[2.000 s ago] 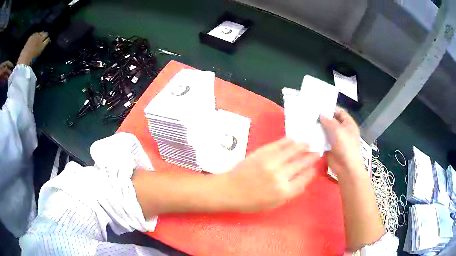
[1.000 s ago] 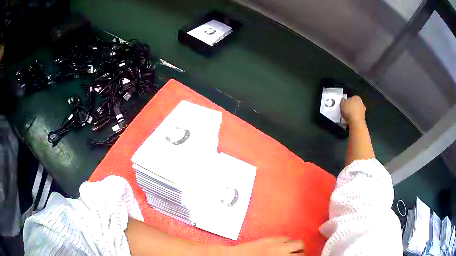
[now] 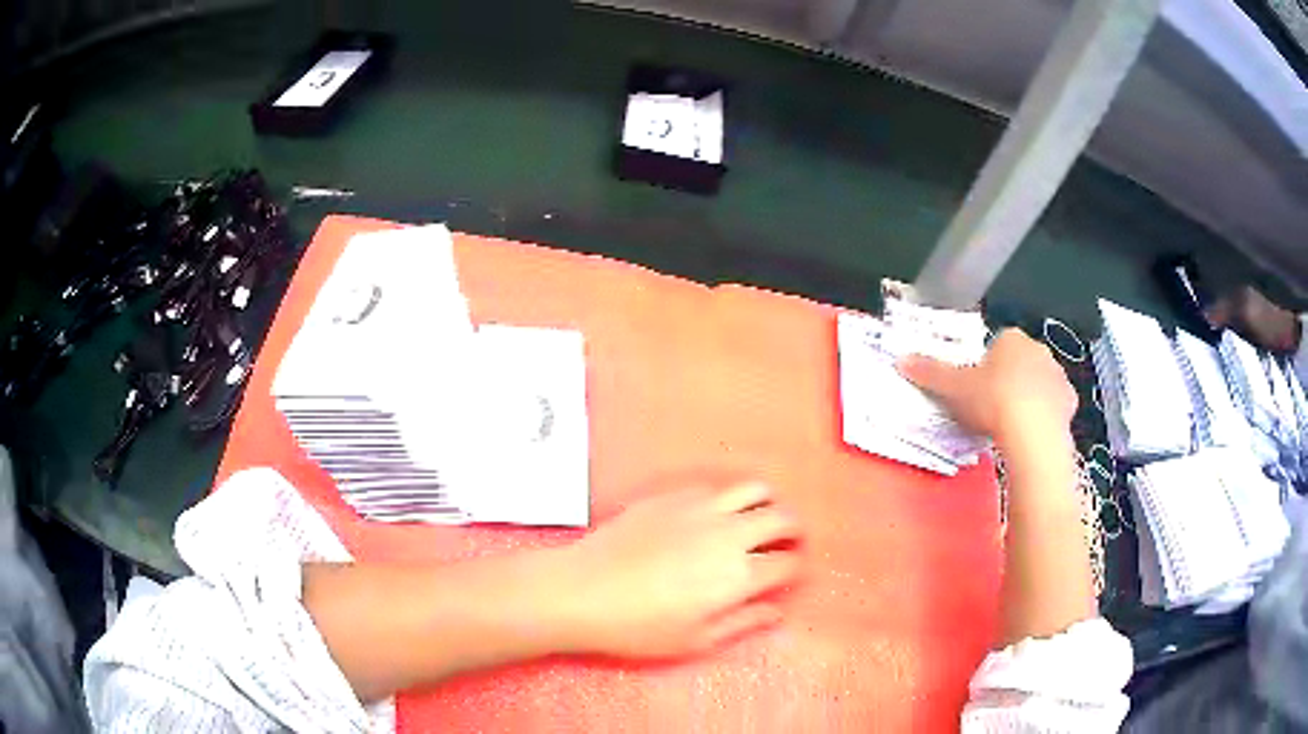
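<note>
Two neat stacks of white booklets (image 3: 376,323) stand side by side on the left of the orange-red mat (image 3: 689,359); the left one is taller. My left hand (image 3: 689,571), slightly blurred, is over the mat right of the stacks, fingers apart and empty. My right hand (image 3: 997,390) is on a loose fanned pile of white cards (image 3: 897,409) at the mat's right edge, its thumb over the top cards. Whether it grips one cannot be told. An open black box (image 3: 673,132) with white papers inside lies on the bench beyond the mat.
Another black box (image 3: 323,80) lies further left. Dark cables (image 3: 201,301) are heaped at left. A grey post (image 3: 1047,144) rises behind the cards. Rubber bands (image 3: 1064,340) and white paper bundles (image 3: 1205,523) lie at right, with another person's hand (image 3: 1258,318) beyond.
My right hand has gone from the black box at the back to the card pile. My left hand now shows more fully over the mat. The view has shifted, and both boxes appear further left.
</note>
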